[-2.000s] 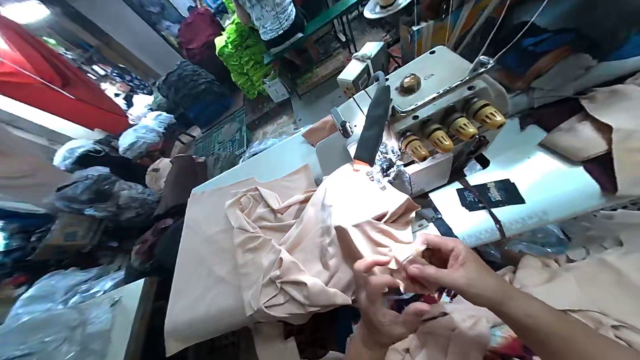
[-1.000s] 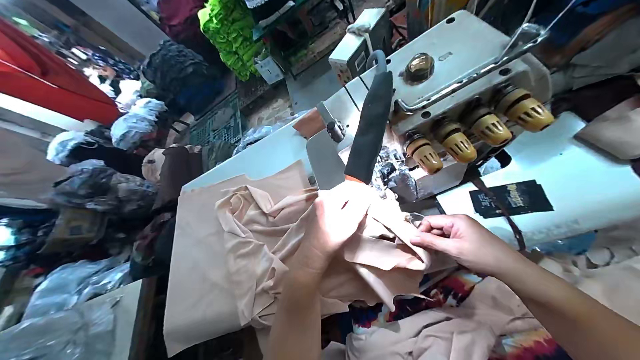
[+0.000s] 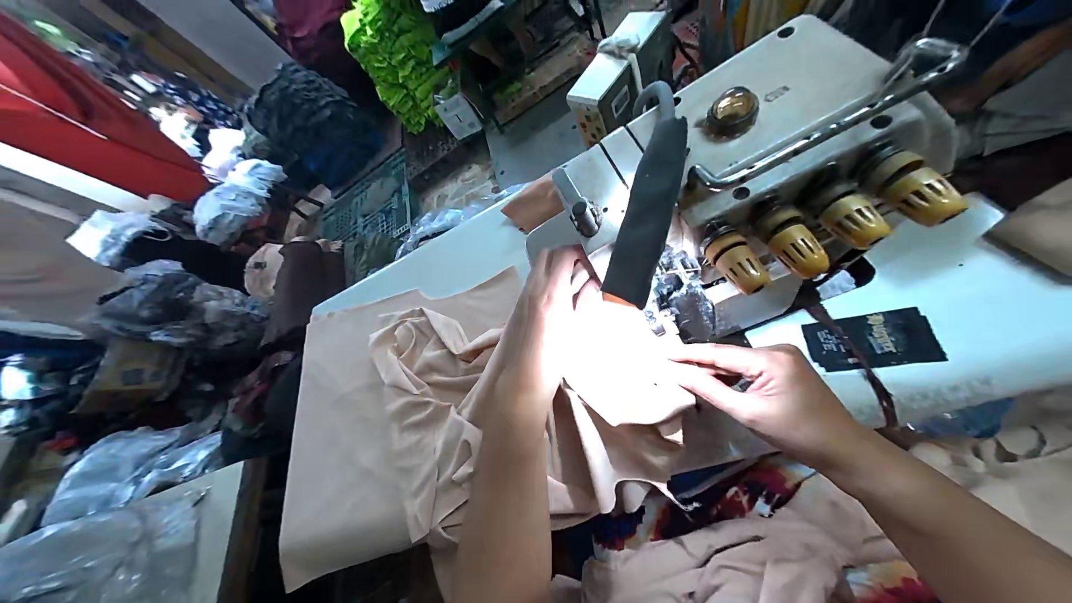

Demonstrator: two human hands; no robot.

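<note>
A beige fabric piece (image 3: 620,377) lies under the needle area of a white overlock sewing machine (image 3: 796,92), brightly lit by the machine's lamp. My left hand (image 3: 544,327) rests on the fabric just left of the presser area, its fingertips partly lost in glare. The thumb and fingers of my right hand (image 3: 754,385) pinch the fabric's right edge near the machine's front. A dark lamp arm or strap (image 3: 649,209) hangs over the fabric. More beige cloth (image 3: 360,435) is bunched and spread over the table's left side. The needle itself is hidden.
Yellow tension knobs (image 3: 854,222) line the machine's front. Black labels (image 3: 875,339) with writing lie on the white table (image 3: 963,276) at right. Beige cloth (image 3: 720,553) covers the lap. Plastic-wrapped bundles (image 3: 184,301) are piled at left. A green fabric heap (image 3: 394,63) stands behind.
Two seconds ago both hands held the fabric together in front of the machine. Now the left hand is on the cloth beside the presser area, the right at its edge. The view has moved closer.
</note>
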